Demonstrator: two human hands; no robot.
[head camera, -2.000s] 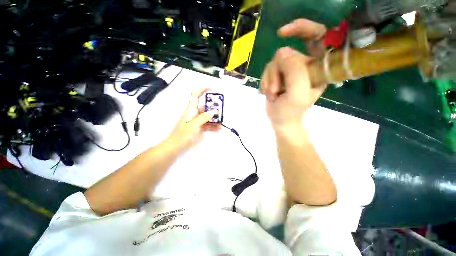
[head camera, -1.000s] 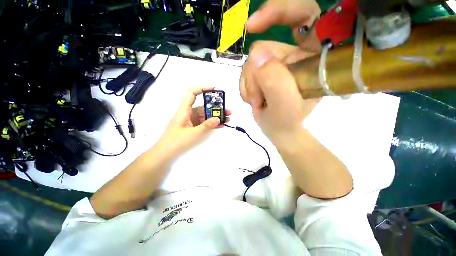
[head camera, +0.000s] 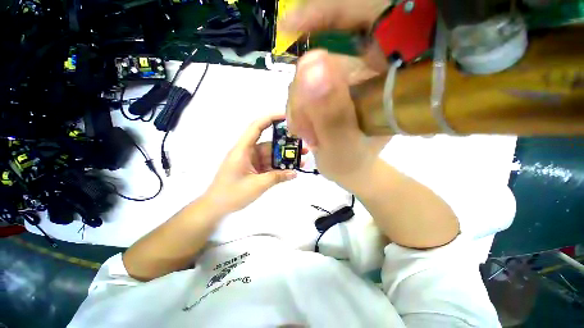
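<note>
My left hand (head camera: 246, 168) holds a small power adapter circuit board (head camera: 287, 152) in a black housing, with blue parts and a yellow block facing up. Its black output cable (head camera: 335, 218) runs right and down to a bundle near my shirt. My right hand (head camera: 333, 106) grips a large amber-brown glue dispensing gun (head camera: 512, 96) with pale bands. The red trigger (head camera: 405, 31) is by my index finger. My right fist is above and beside the board and covers its upper right edge. The nozzle tip is hidden.
A white work sheet (head camera: 166, 208) lies under my hands. A dark adapter pile (head camera: 57, 154) spreads on the left and beyond the sheet. A separate adapter (head camera: 140, 68) with exposed board and coiled cable lies at the sheet's upper left. Hazard tape (head camera: 289, 32) shows beyond the sheet.
My right hand and the gun have moved left and nearer, until the fist overlaps the board's edge. My left hand has shifted slightly right with the board; its thumb has slid off the board's face.
</note>
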